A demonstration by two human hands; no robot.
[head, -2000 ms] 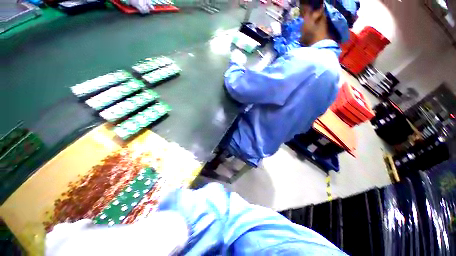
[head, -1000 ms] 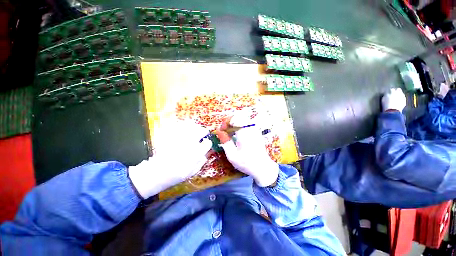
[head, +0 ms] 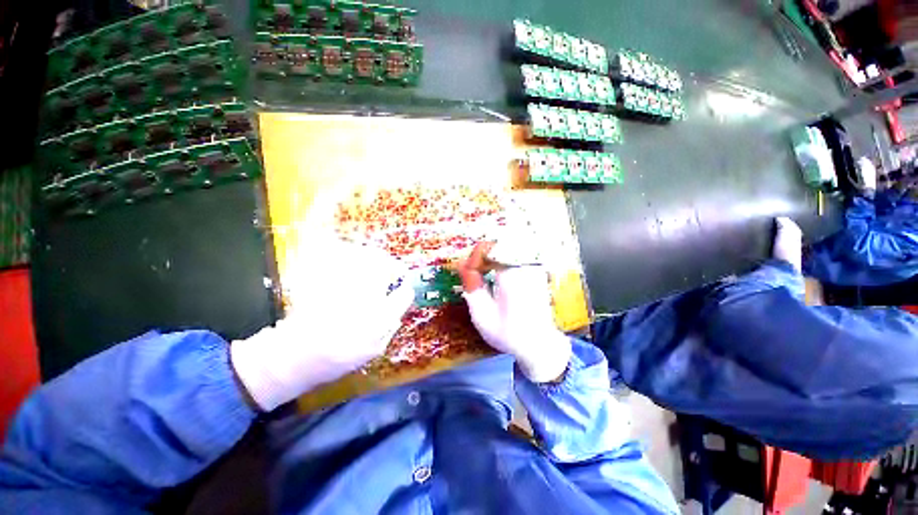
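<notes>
A green PCB panel (head: 439, 287) with pale patches lies between my hands, over the yellow mat (head: 312, 151). My left hand (head: 352, 307), in a white glove, is at the panel's left end; its fingertips blur into the glare. My right hand (head: 511, 307), gloved with bare fingertips, is at the panel's right end and holds thin dark tweezers (head: 515, 265) that point out to the right. Small orange-red parts (head: 418, 216) are scattered thickly on the mat behind and in front of the panel. The hands cover part of the panel.
Dark-component panels (head: 151, 126) stand in rows at left, with two more (head: 337, 60) behind the mat. Pale-patched panels (head: 574, 126) lie beyond the mat's right corner. A neighbour's blue sleeve (head: 705, 327) is close at right. Red trays (head: 785, 478) are at lower right; red shows at far left.
The view has swung from the right-hand neighbour down to the mat, then shifted slightly. Since one second ago, my hands have moved slightly apart and more of the panel shows between them.
</notes>
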